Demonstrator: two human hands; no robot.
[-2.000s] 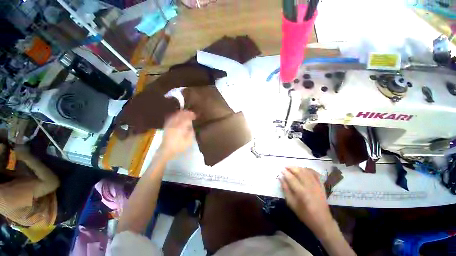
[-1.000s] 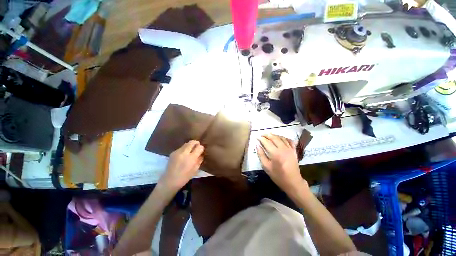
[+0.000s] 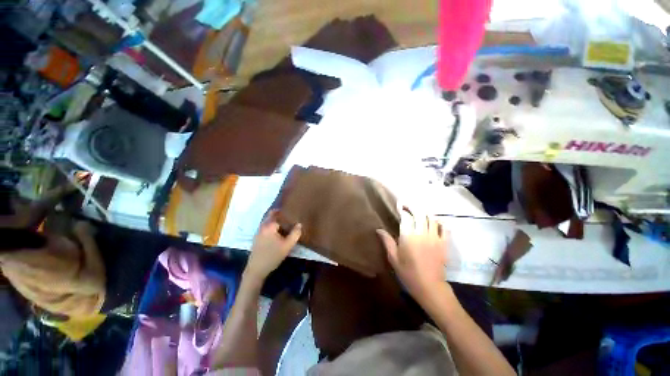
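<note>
The brown cut panel [image 3: 338, 213] lies on the white table in front of the machine, its lower edge at the table's front edge. My left hand [image 3: 273, 244] pinches its lower left edge between thumb and fingers. My right hand [image 3: 420, 253] is at its right edge, thumb on the fabric and fingers spread along the edge. The presser foot and needle area [image 3: 452, 175] of the white sewing machine [image 3: 544, 128] is up and right of the panel; glare hides detail there.
Stacked brown pieces [image 3: 253, 136] lie at the left with a white curved piece [image 3: 334, 66]. A small brown strip [image 3: 512, 255] lies right of my right hand. Scraps [image 3: 544, 192] are bunched under the machine arm. Brown fabric [image 3: 360, 312] hangs over my lap. A person's arm [image 3: 88, 253] shows at far left.
My left hand has gone from the stack to the panel. The panel, folded or overlapped a second ago, now lies more spread and further from the needle. My right hand has moved onto its right edge.
</note>
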